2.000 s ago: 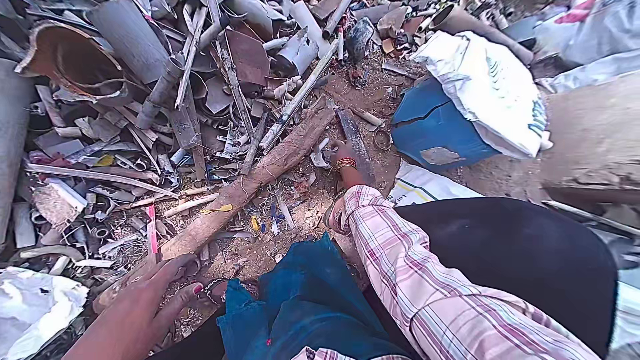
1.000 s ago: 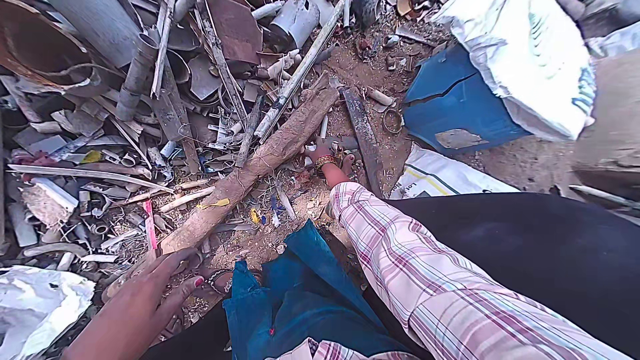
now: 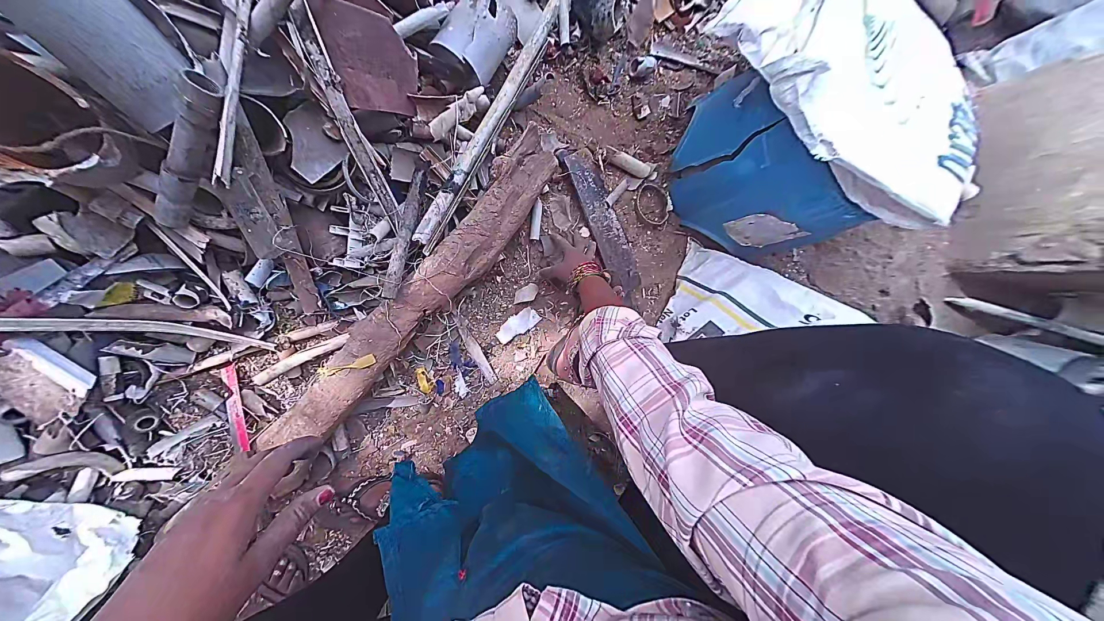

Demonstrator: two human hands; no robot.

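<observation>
My right hand (image 3: 569,261), with bangles at the wrist, reaches down to the littered ground between a wooden log (image 3: 448,259) and a flat dark bar (image 3: 604,220). Its fingers are near or on a small greyish piece, and whether they grip it cannot be told. A short pale tube (image 3: 536,219) lies just above the fingertips. My left hand (image 3: 237,522) is at the lower left, fingers apart and empty, close to the near end of the log. Blue cloth (image 3: 517,500) hangs between my legs.
Broken pipes and plastic scrap (image 3: 129,259) are heaped at the left. A cracked blue container (image 3: 768,181) stands at the right, with a white sack (image 3: 862,95) over it. Another printed sack (image 3: 750,293) lies on the ground, and white sheeting (image 3: 60,552) is at the lower left.
My right hand has shifted from beside the flat bar's upper part to lower ground between the log and the bar. My left hand stays spread at the lower left.
</observation>
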